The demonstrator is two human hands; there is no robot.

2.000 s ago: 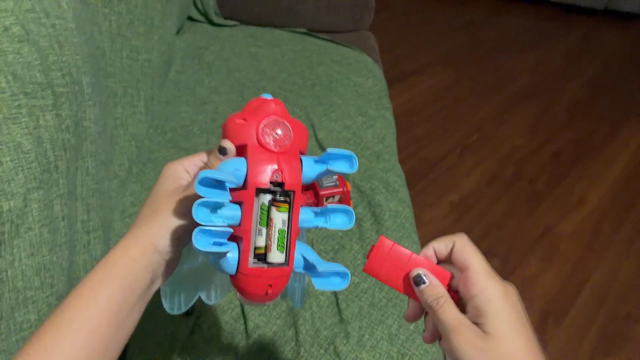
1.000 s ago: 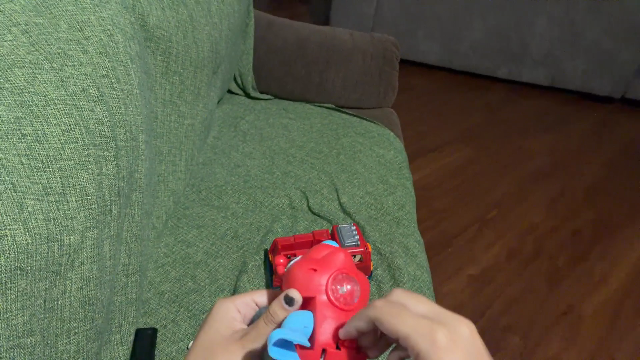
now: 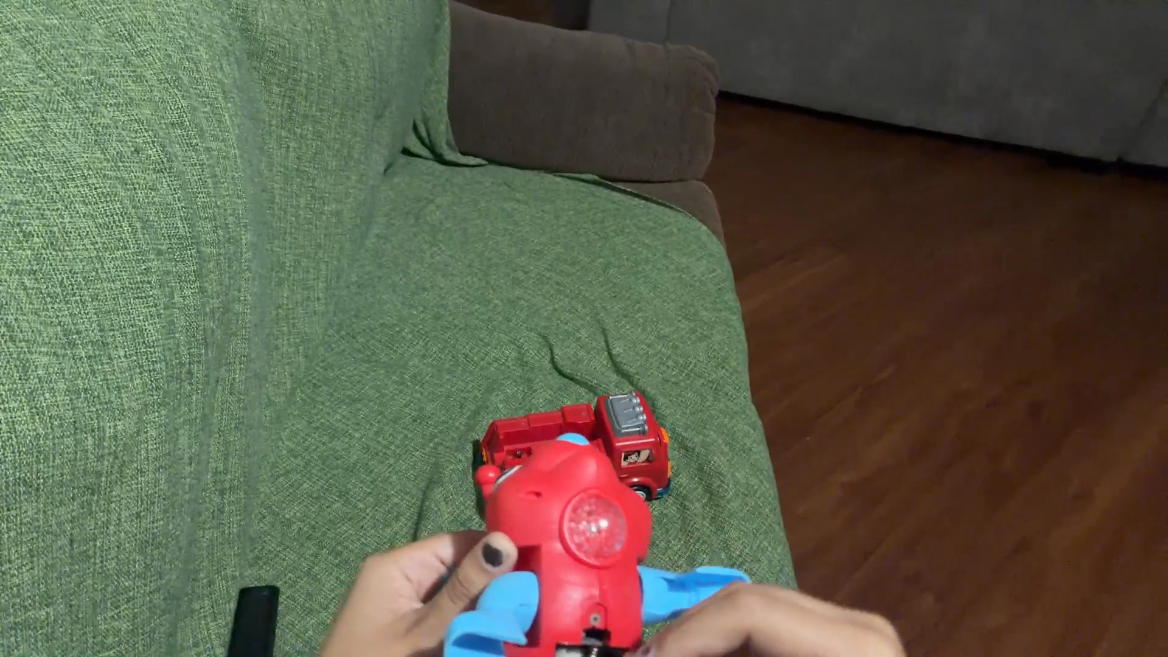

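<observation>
A red plastic toy insect (image 3: 566, 511) with blue legs and a round clear lens on its underside is at the bottom centre, underside up. My left hand (image 3: 429, 584) grips its left side, thumb beside a blue leg. Low on the right, my right hand (image 3: 776, 625) is at the battery compartment (image 3: 593, 646), whose upper edge shows at the frame's bottom. Its fingertips are partly cut off, so whether they hold the red cover cannot be told. Just beyond the insect a red toy truck (image 3: 547, 427) rests on the green cloth.
A green woven cover (image 3: 529, 274) lies over the sofa seat and back. The brown sofa armrest (image 3: 584, 100) stands at the far end. A black object (image 3: 254, 620) lies at lower left. Wooden floor (image 3: 958, 365) and a grey sofa (image 3: 894, 73) are to the right and beyond.
Two seconds ago my right hand held the red cover apart from the toy's open battery compartment; now that hand is at the compartment. The view has tilted up.
</observation>
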